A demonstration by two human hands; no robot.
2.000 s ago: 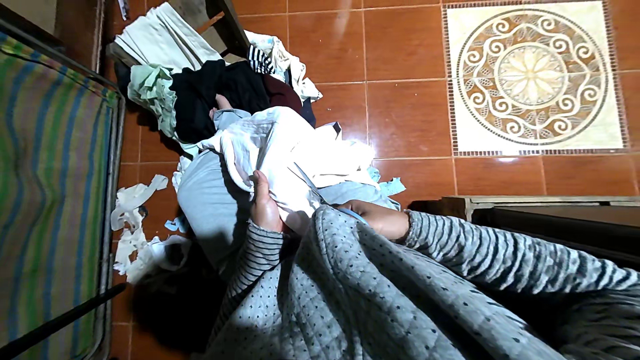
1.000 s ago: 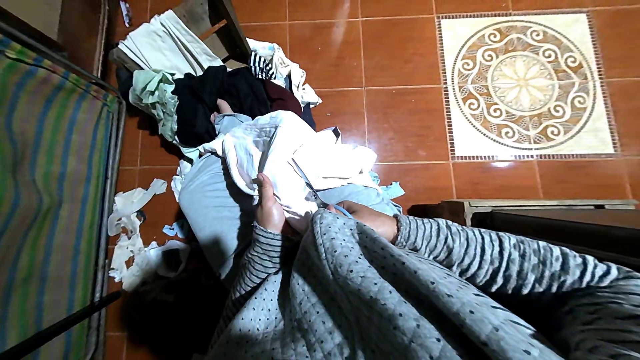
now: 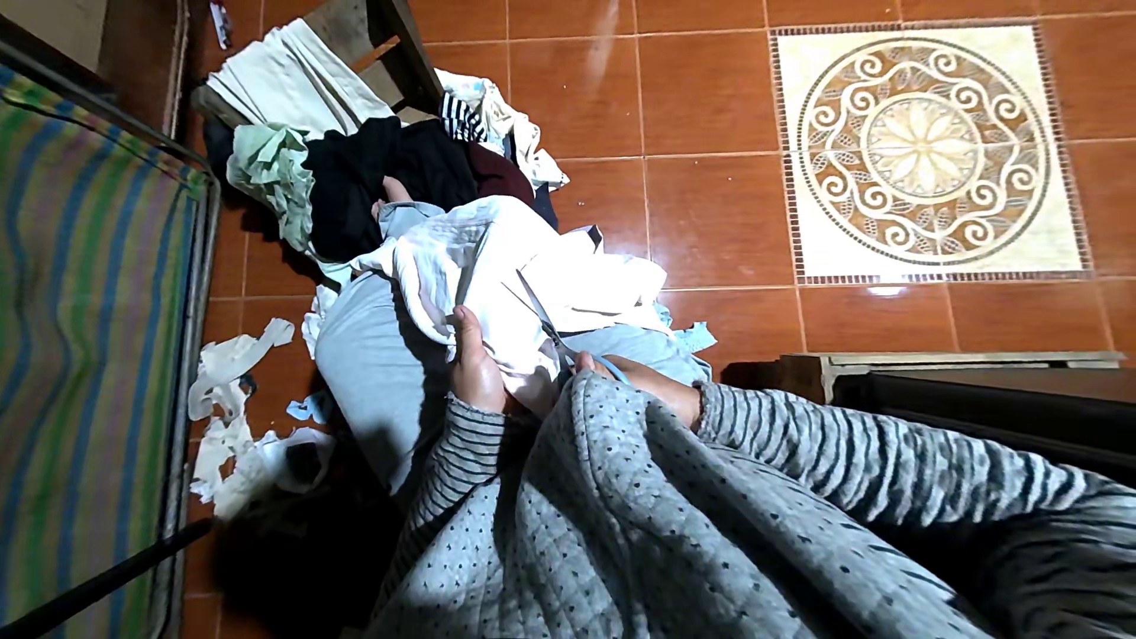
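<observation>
A white cloth garment (image 3: 506,257) lies across my lap, over light blue-grey trousers (image 3: 364,346). My left hand (image 3: 479,371) grips its near edge, thumb on top. In my right hand (image 3: 652,383) is a pair of scissors (image 3: 543,312) with blue handles, the metal blades pointing away from me over the white cloth. Part of the right hand is hidden behind the handles and my dotted grey top (image 3: 639,497). The cloth between the hands is bunched, and its underside is hidden.
Black clothes (image 3: 355,182), a pale green cloth (image 3: 275,177) and folded cream cloth (image 3: 297,80) lie by a wooden chair (image 3: 404,53). Fabric scraps (image 3: 226,373) are on the tiled floor. A striped panel (image 3: 80,337) stands left; a dark piece of furniture (image 3: 967,404) is right.
</observation>
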